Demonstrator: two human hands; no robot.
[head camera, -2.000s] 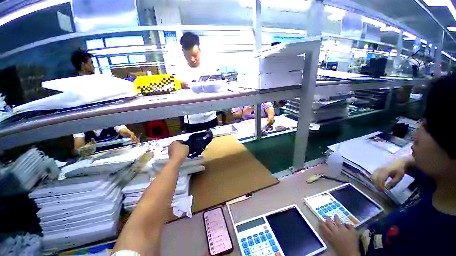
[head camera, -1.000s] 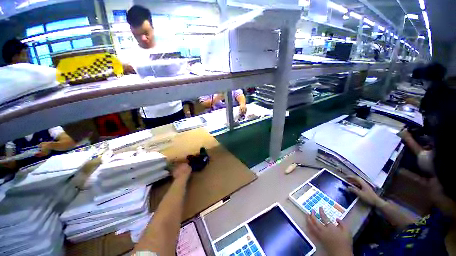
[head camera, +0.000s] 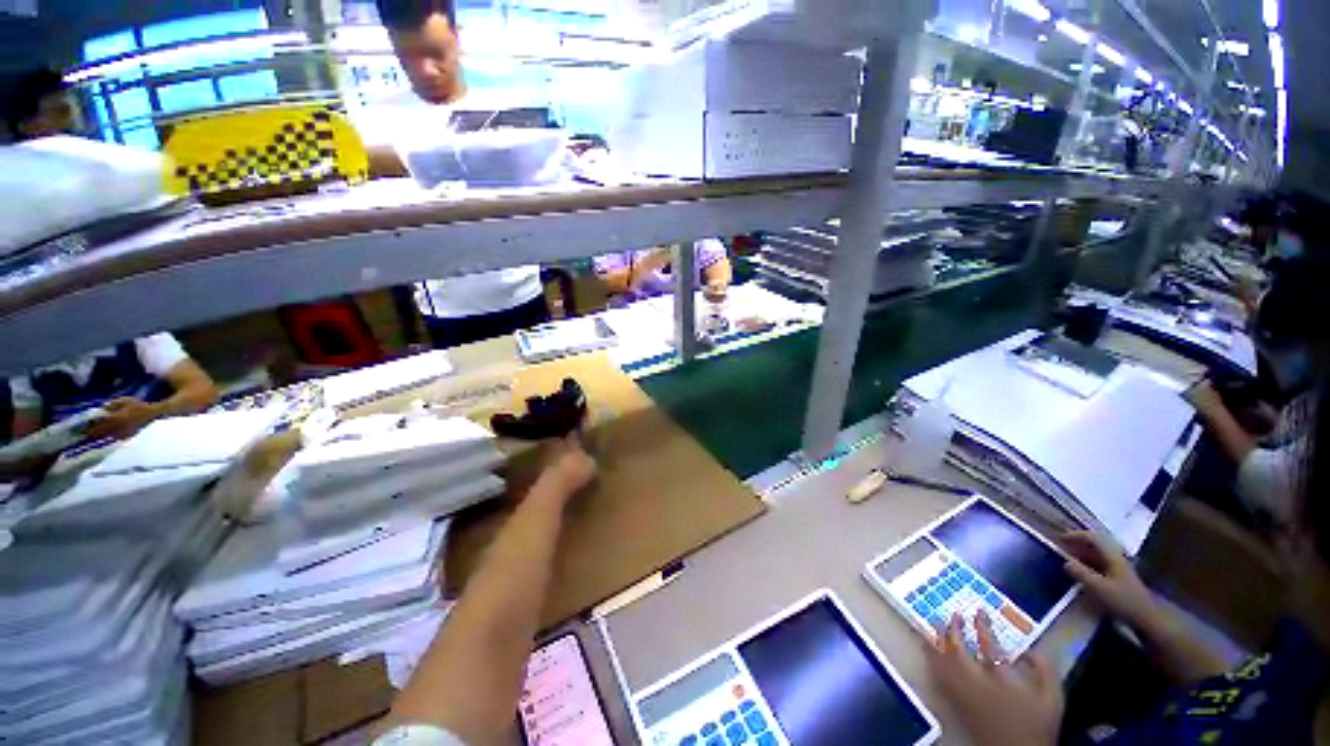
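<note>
My left hand (head camera: 572, 461) reaches over the brown cardboard sheet (head camera: 664, 496) and grips a crumpled black strap or pouch (head camera: 543, 411) near its right end. The finger details are small and partly hidden. My right hand is out of the picture. A white calculator with writing pad (head camera: 715, 708) lies at the bottom middle, cut off by the lower edge; its black panel (head camera: 834, 682) is blank. A thin white stick (head camera: 619, 673) lies along its left side. A smartphone (head camera: 565, 697) with a lit pink screen lies left of it.
Tall piles of white cases (head camera: 343, 561) stand at left. A neighbour's hands (head camera: 999, 685) work on a second calculator (head camera: 970, 577) at right. A pale-handled tool (head camera: 869, 487), stacked sheets (head camera: 1036, 415) and a metal post (head camera: 858, 277) are beyond. Coworkers sit or stand across the shelf.
The black item came down from over the white piles onto the cardboard, then shifted back and left with my left hand. The view has turned right since the first frame.
</note>
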